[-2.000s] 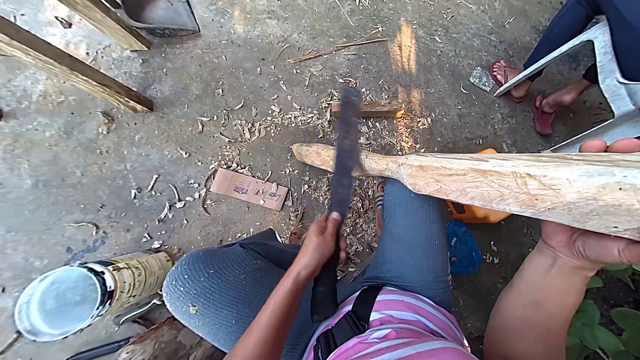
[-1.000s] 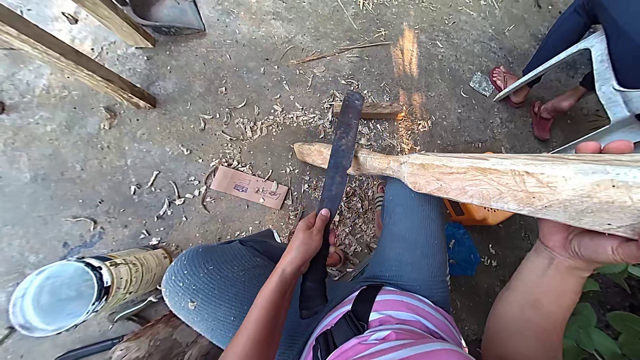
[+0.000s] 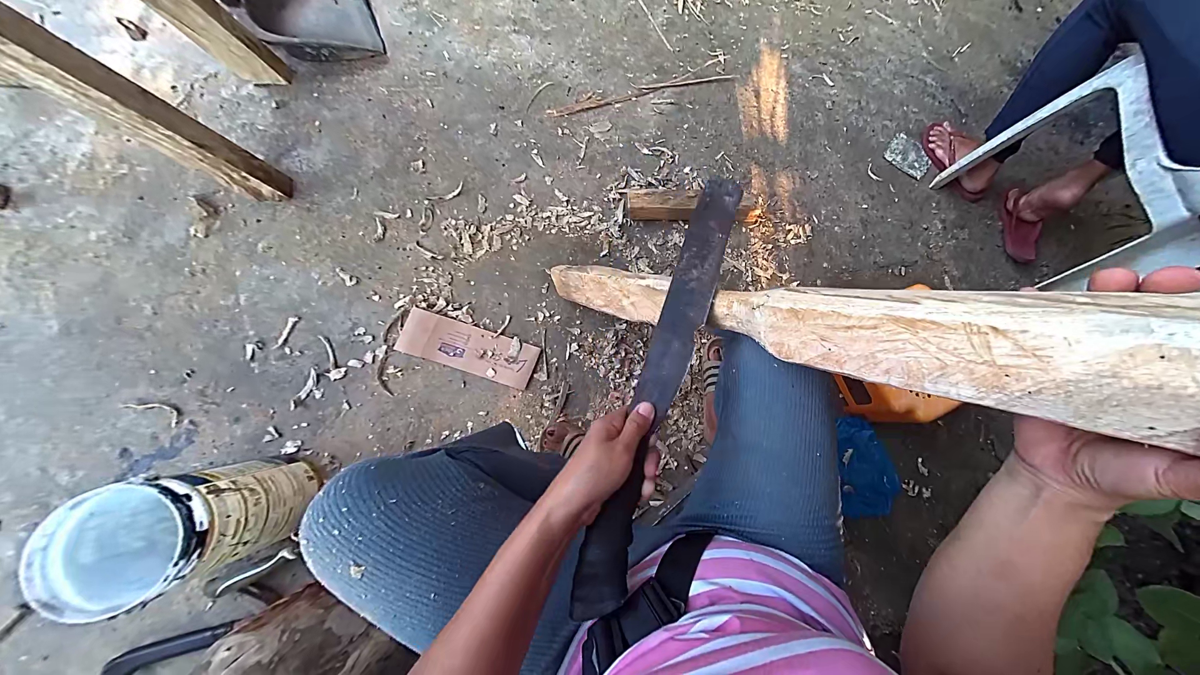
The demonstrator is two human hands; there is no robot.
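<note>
My left hand (image 3: 614, 464) is closed on a machete near where its dark-wrapped handle meets the blade. The dark, worn machete blade (image 3: 689, 291) slants up and right across the narrow neck of a carved piece of pale wood (image 3: 975, 352); whether it touches the wood I cannot tell. The wood has a tapered, pointed end at the left, a neck, then a wide body that runs out of view at the right. My right hand (image 3: 1087, 459) supports the wide body from below, fingertips showing over its far edge. Its thumb lies along the near side.
Wood shavings (image 3: 525, 225) litter the concrete around a small wood block (image 3: 661, 204) and a cardboard strip (image 3: 469, 349). A bucket (image 3: 253, 506) stands lower left, with wooden posts (image 3: 141, 98) upper left. A person in sandals sits on a plastic chair (image 3: 1158, 187) at right. An orange object (image 3: 891, 401) lies beneath the wood.
The machete has swung so that its tip is farther right than one second ago, and my left hand has shifted slightly right with it. My right hand and the wood have hardly moved.
</note>
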